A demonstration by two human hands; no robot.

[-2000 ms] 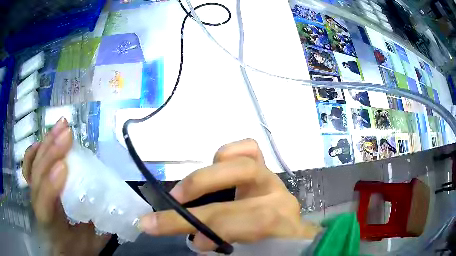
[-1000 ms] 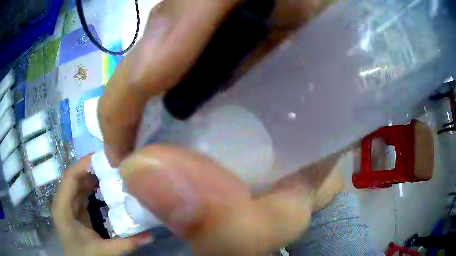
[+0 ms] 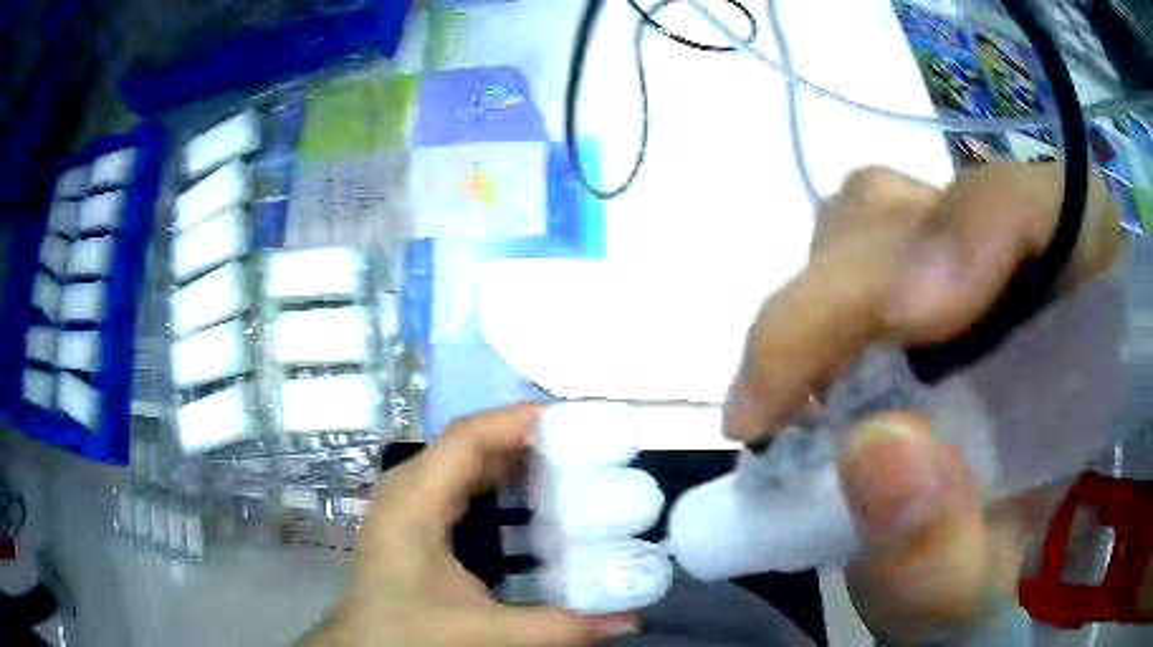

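My left hand (image 3: 424, 550) is at the lower centre-left. Its fingers grip a short row of white plastic parts (image 3: 594, 499), held side by side between fingers and thumb. My right hand (image 3: 942, 291) is right of it and grips a dispensing syringe (image 3: 1049, 379) with a translucent barrel. The syringe's white front end (image 3: 759, 525) points left at the lowest white part, close to it or touching; I cannot tell which. A black cable (image 3: 1075, 152) runs to the barrel beside my right fingers. No thin needle can be made out.
A clear blister tray (image 3: 257, 272) with columns of white blocks lies at left. A blue crate (image 3: 111, 303) with more white blocks is further left. A white sheet (image 3: 708, 303) lies on the picture-printed cover, with hose and cable loops at the back. A red stool (image 3: 1075, 556) is at right.
The syringe, large and close to the camera a second ago, is now lower and further right, its white end by the parts. The view has shifted left, showing more tray and the blue crate.
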